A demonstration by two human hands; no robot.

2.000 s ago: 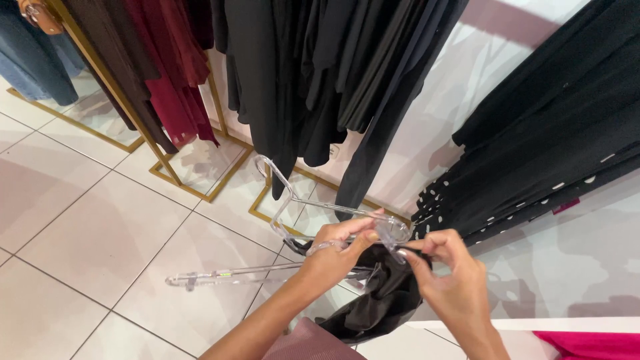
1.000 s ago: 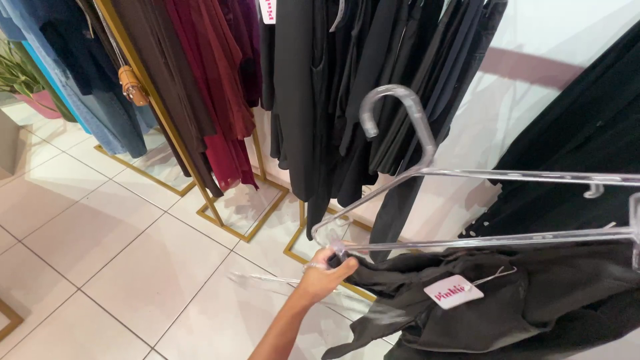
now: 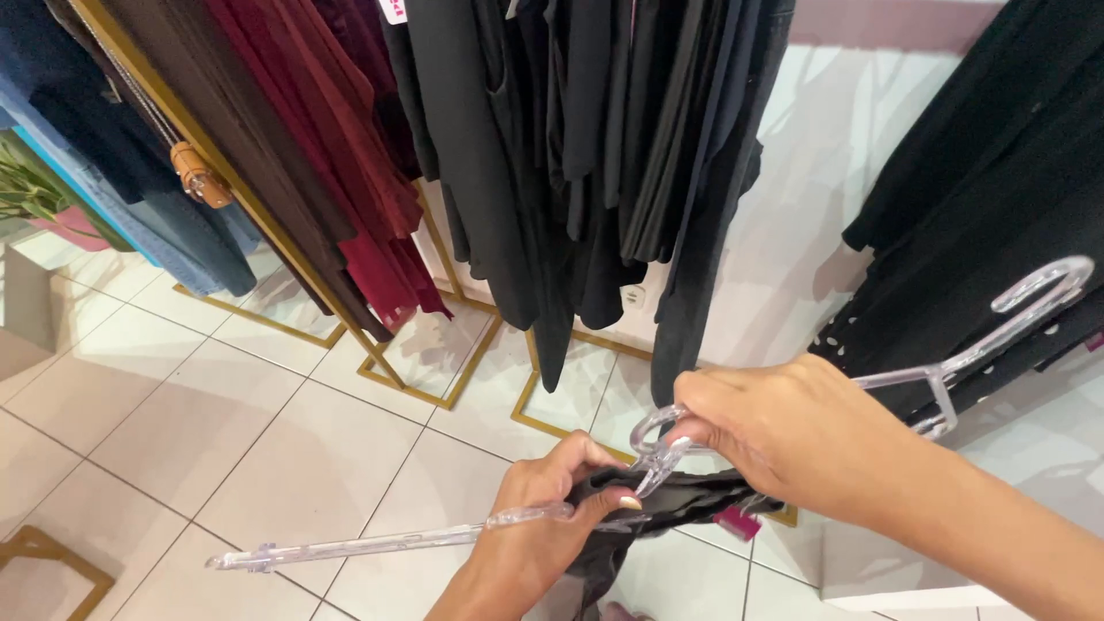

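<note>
My right hand [image 3: 776,431] grips the clip end of a clear plastic hanger [image 3: 975,354], whose hook points to the upper right. Below and left of it, my left hand [image 3: 548,509] pinches the edge of a black garment [image 3: 673,500] beside that clip. A second clear plastic hanger [image 3: 388,542] crosses my left hand and sticks out to the left. The garment hangs down under both hands with a magenta tag [image 3: 737,523] on it. Whether the clip is fastened on the cloth cannot be told.
Black clothes [image 3: 509,155] hang straight ahead, dark red clothes [image 3: 328,129] and jeans [image 3: 164,224] to the left. Gold rack frames [image 3: 431,398] stand on the tiled floor [image 3: 224,431]. Black dotted garments [image 3: 975,198] hang at right. A small brown bag [image 3: 200,175] hangs from a chain.
My right hand, out of view one second ago, is back at the hanger's clip. The hanger's hook has moved to the right, and the garment is lower in view.
</note>
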